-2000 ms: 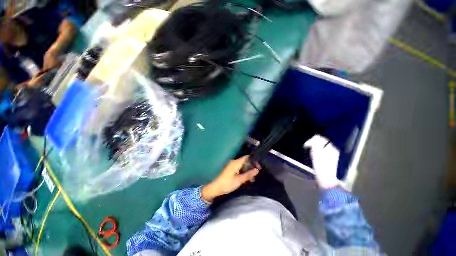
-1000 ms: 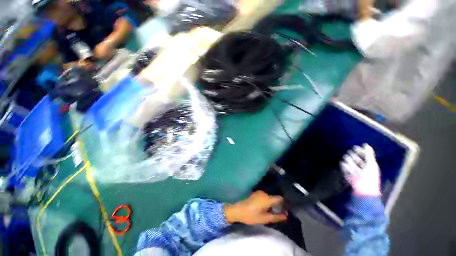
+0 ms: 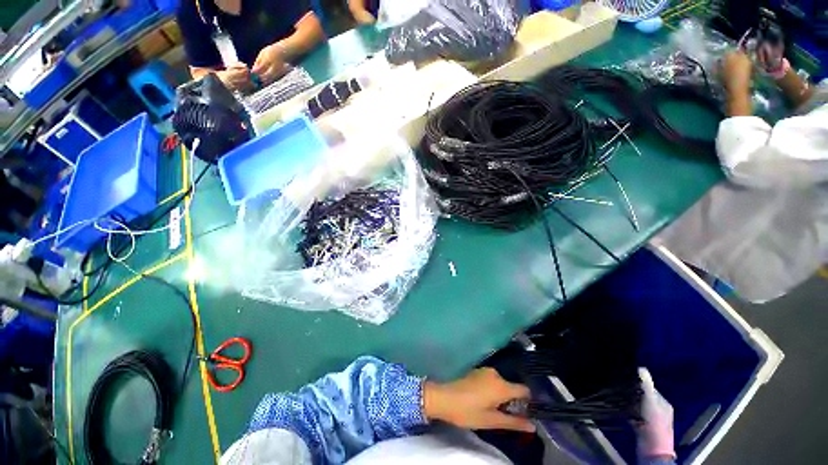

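A bundle of black cables [image 3: 586, 407] stretches between my hands over the near edge of a dark-blue crate [image 3: 767, 354] with a white rim. My bare left hand [image 3: 481, 400] is closed on its left end, where short shiny ends show. My gloved right hand [image 3: 655, 418] is at its right end, low in the view; its fingers are partly hidden and I cannot tell how firmly it holds. More dark strands lie at the crate's near left corner.
A heap of black cable coils [image 3: 513, 150] lies on the green bench. Left of it are an open clear bag [image 3: 354, 236] of small parts, a light-blue tray [image 3: 272, 159], orange-red scissors [image 3: 229, 363] and a single coil [image 3: 127, 409]. A person in pale clothing [image 3: 772, 209] is at the right.
The view has shifted, so the bench shows farther left. My right hand has moved down toward the near side of the crate, and the bundle now lies nearly level between my hands.
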